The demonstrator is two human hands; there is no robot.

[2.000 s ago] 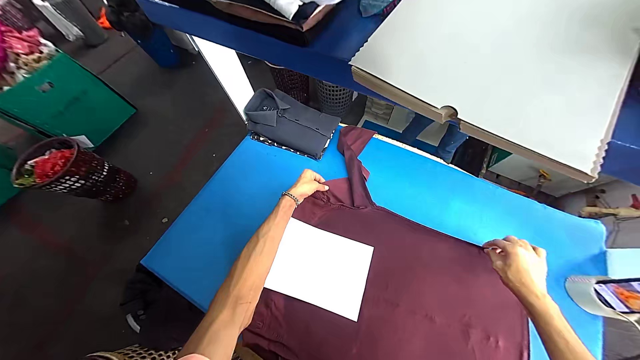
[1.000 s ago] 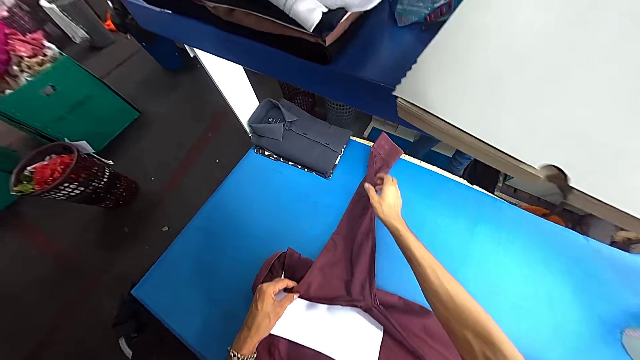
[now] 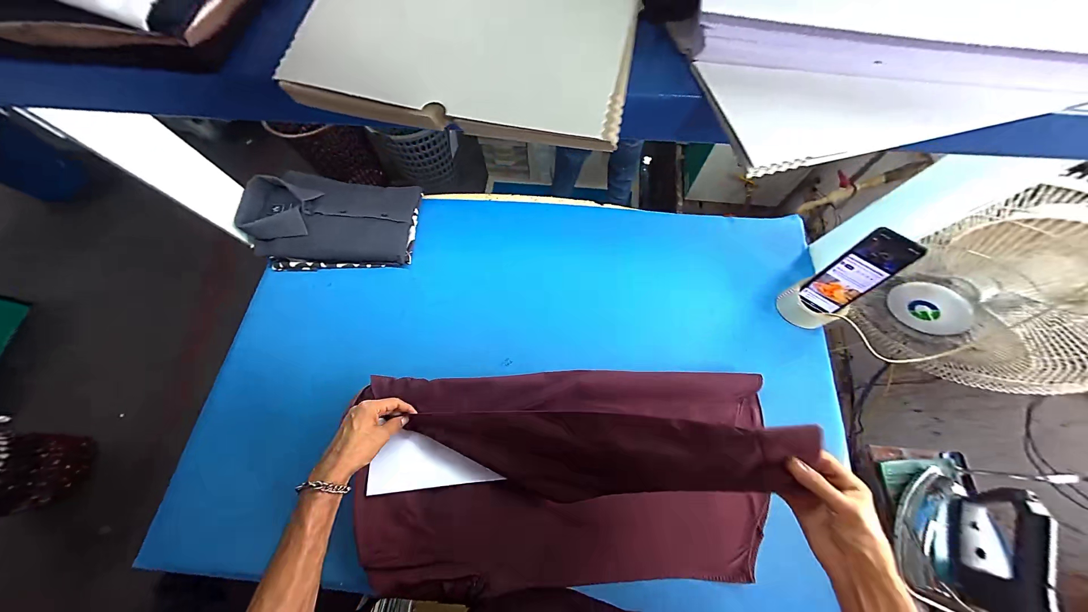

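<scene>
A maroon shirt [image 3: 646, 535] lies on the blue table [image 3: 561, 289], its one side folded inward. My left hand [image 3: 365, 433] pinches the fold near the shoulder end, at the left. At the right, my right hand [image 3: 829, 493] grips the cuff end of the sleeve [image 3: 595, 450], which lies lengthwise over the shirt body. Part of a white sheet [image 3: 416, 467] shows between the sleeve and the body, close to my left hand; the rest of the sheet is covered.
Folded dark grey shirts [image 3: 331, 221] are stacked at the table's back left corner. A smartphone [image 3: 858, 272] leans in a white holder at the right, before a fan [image 3: 1003, 297]. An iron [image 3: 977, 527] stands low at the right. Boards [image 3: 467, 59] lie on the blue shelf above.
My right hand has brought the sleeve from pointing toward the table's back edge to lying along the shirt, cuff to the right. The view has swung to the right.
</scene>
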